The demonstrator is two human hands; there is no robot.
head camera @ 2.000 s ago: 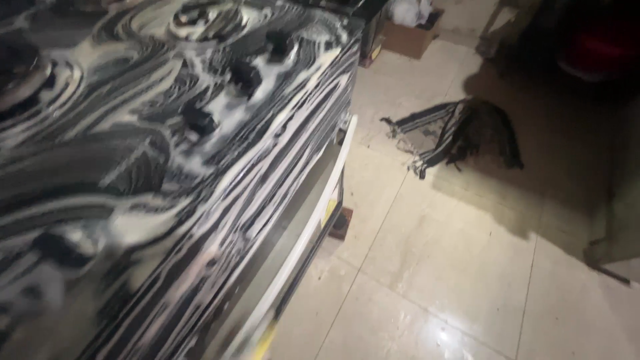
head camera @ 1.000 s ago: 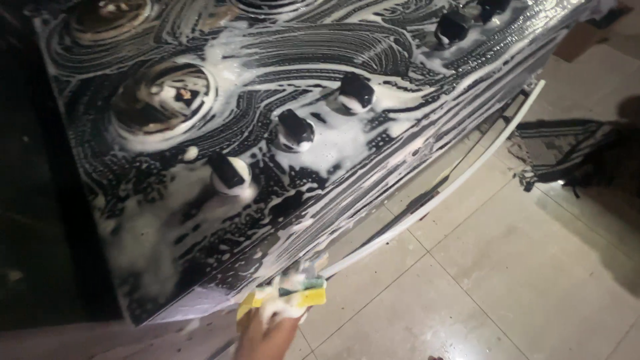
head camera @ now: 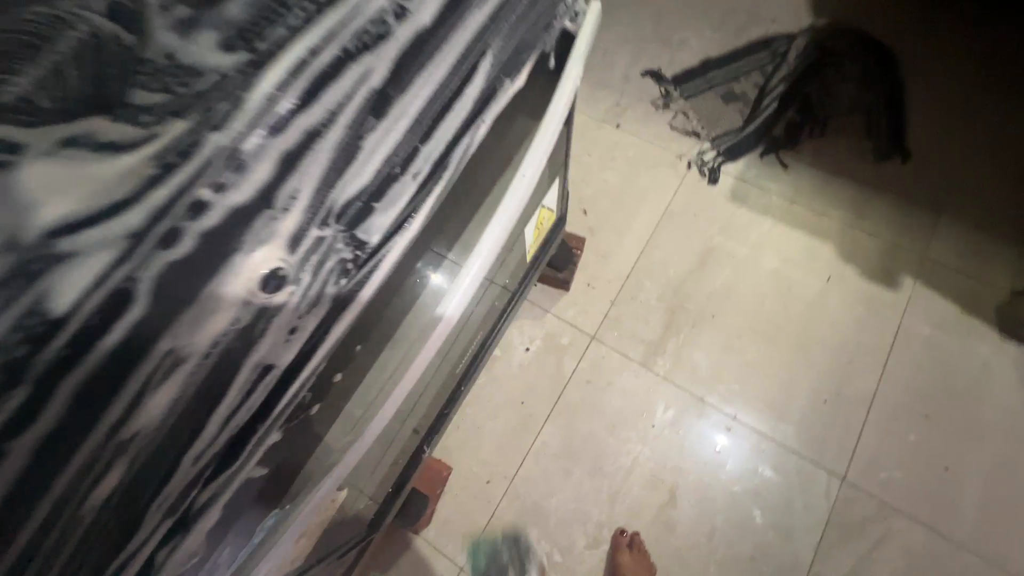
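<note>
A stove with a black top and front panel, streaked with white foam, fills the left side. A small dark round stem or hole shows through the foam on its front. Below runs the long pale handle of the glass oven door. At the bottom edge, a blurred green and white foamy sponge shows over the floor, right of the stove's lower corner. The hand holding it, seemingly my right, is almost wholly cut off by the frame edge. My left hand is out of view.
Reddish blocks support the stove's base. A dark frayed cloth lies on the pale tiled floor at the upper right. A bare foot stands at the bottom edge. A yellow and white sticker is on the oven door.
One second ago the hand held the yellow and green sponge at the stove's front edge; now the sponge is over the floor, by the bottom edge. The view has swung closer to the front panel.
</note>
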